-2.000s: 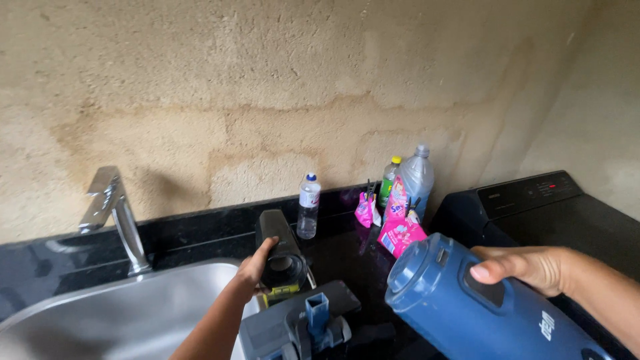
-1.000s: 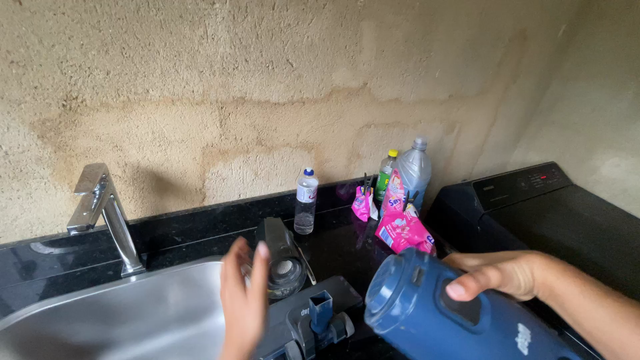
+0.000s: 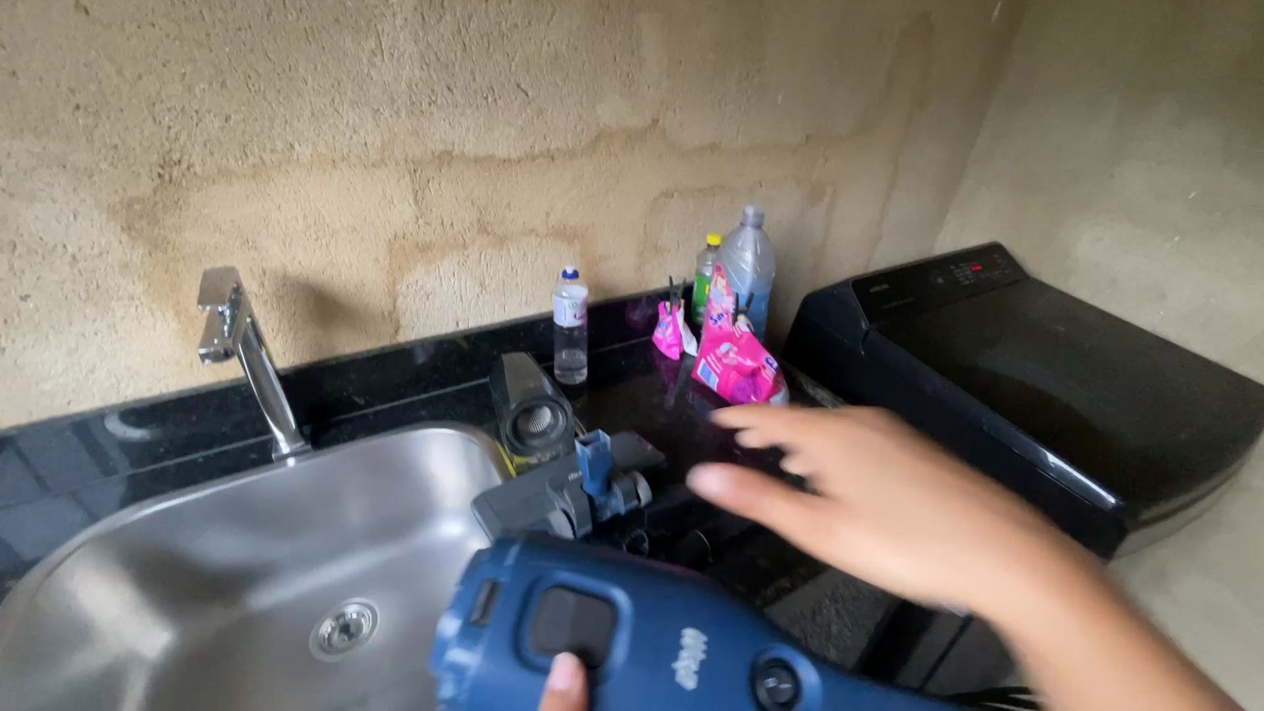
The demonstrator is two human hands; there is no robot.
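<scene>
A blue vacuum cleaner body [image 3: 632, 632] fills the bottom centre, tilted over the counter and the sink edge. Only a fingertip of my left hand [image 3: 565, 683] shows, on the body beside its dark button; the rest is out of frame. My right hand [image 3: 859, 494] hovers above the counter with fingers apart, holding nothing. Behind the body lie a dark floor nozzle with a blue neck [image 3: 594, 462] and a dark grey part with a round filter-like end [image 3: 533, 415].
A steel sink [image 3: 237, 513] with a chrome faucet [image 3: 252, 365] is at left. Along the back stand a clear bottle [image 3: 571, 331], a pink detergent bag [image 3: 736, 365], a smaller pink bag [image 3: 671, 331], and a large plastic bottle [image 3: 748, 262]. A black washing machine [image 3: 1047, 365] is at right.
The vacuum body has moved left, toward the sink. My right hand has let go of it, and my left hand has left the dark grey part and now touches the body.
</scene>
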